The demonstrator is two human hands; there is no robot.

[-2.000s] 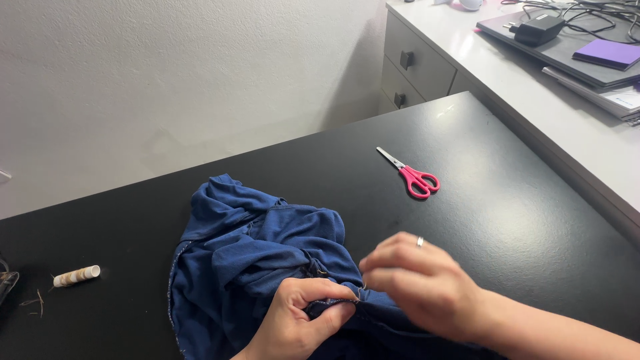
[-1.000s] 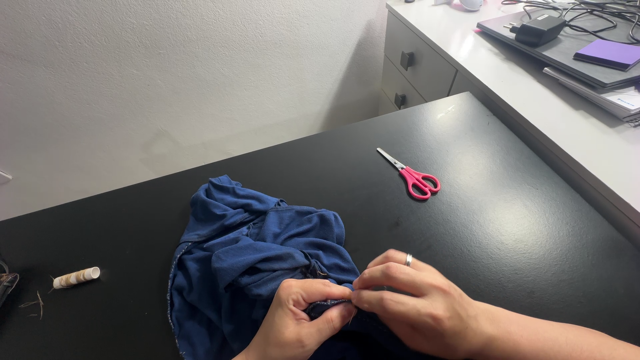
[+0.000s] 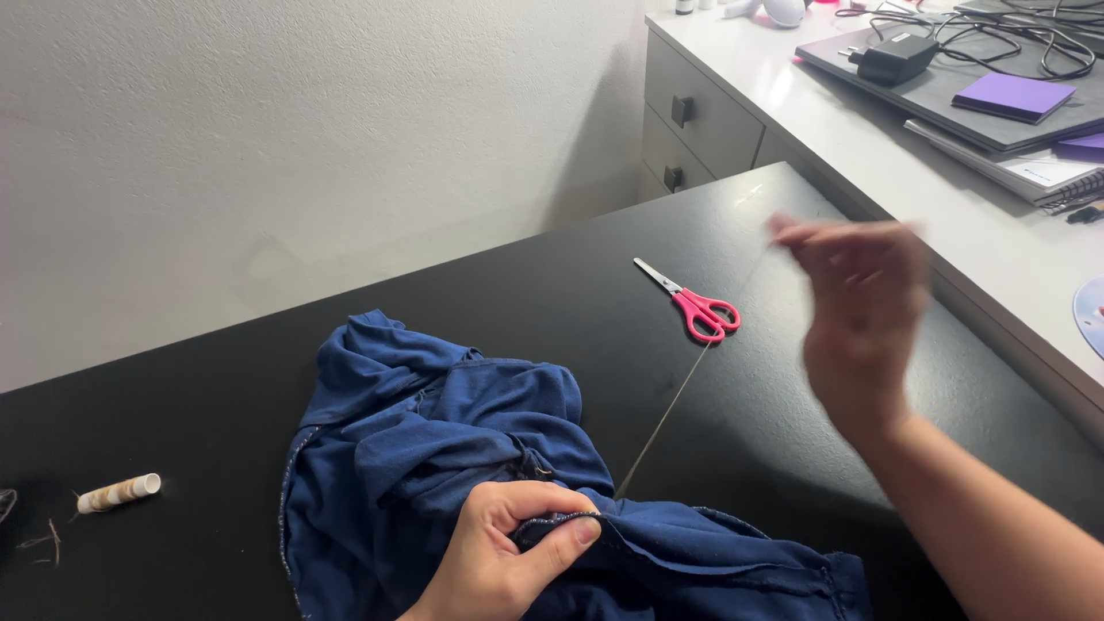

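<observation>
A crumpled blue fabric garment [image 3: 492,405] lies on the black table. My left hand [image 3: 526,548] pinches its seam edge between thumb and forefinger. From beside those fingertips a light thread [image 3: 660,427] runs taut up and right toward my raised right hand [image 3: 854,302], which is blurred. Its fingertips are pinched together at the thread's far end; whether a needle is there cannot be seen. Scissors with pink handles [image 3: 703,315] lie between the hands, farther back, and the thread passes over or near their handles.
A spool of thread [image 3: 119,493] lies at the left, near loose thread scraps [image 3: 53,543]. Behind the black table [image 3: 216,371] is a wall. A white desk [image 3: 983,224] on the right holds a power adapter [image 3: 897,59], cables, a laptop and a spiral notebook.
My right hand has moved from the fabric beside my left fingers up and to the right, drawing out a length of thread. My left hand keeps its pinch on the garment.
</observation>
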